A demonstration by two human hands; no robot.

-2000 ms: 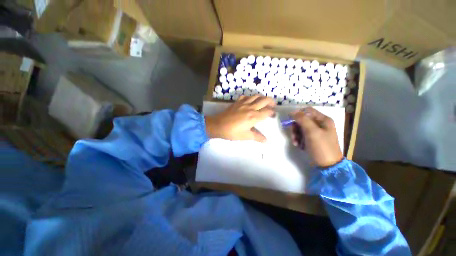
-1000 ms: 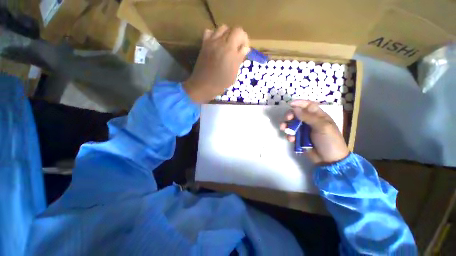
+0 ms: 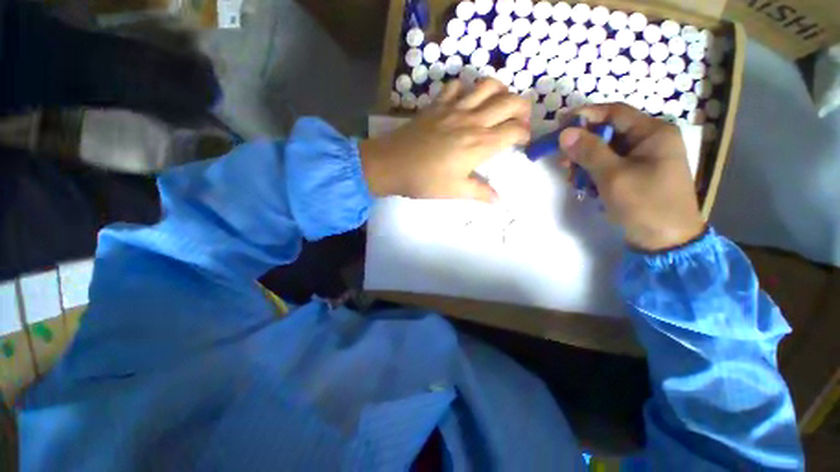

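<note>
My right hand [image 3: 645, 171] holds several dark blue cylindrical capacitors [image 3: 553, 143] over the white board [image 3: 433, 249]. One points toward my left hand, and short pins show below another. My left hand [image 3: 451, 143] lies palm down at the board's far edge, fingers spread, its fingertips near the end of that capacitor. Whether it touches or grips anything is hidden. Packed capacitors [image 3: 571, 46] with white round ends stand in the far part of the carton. Tiny thin bits lie on the board.
The carton's rim [image 3: 728, 120] surrounds the board. An outer carton flap [image 3: 783, 28] with printed letters stands behind. Boxes with white labels and green dots [image 3: 41, 323] are at lower left. A person's dark-clothed limb [image 3: 120, 74] shows at upper left. A clear plastic bag [image 3: 829, 78] is at right.
My left hand has come from the carton's far left corner back to the board, beside my right hand. My right hand still holds capacitors. The view has shifted, and a dark-clothed limb now shows at left.
</note>
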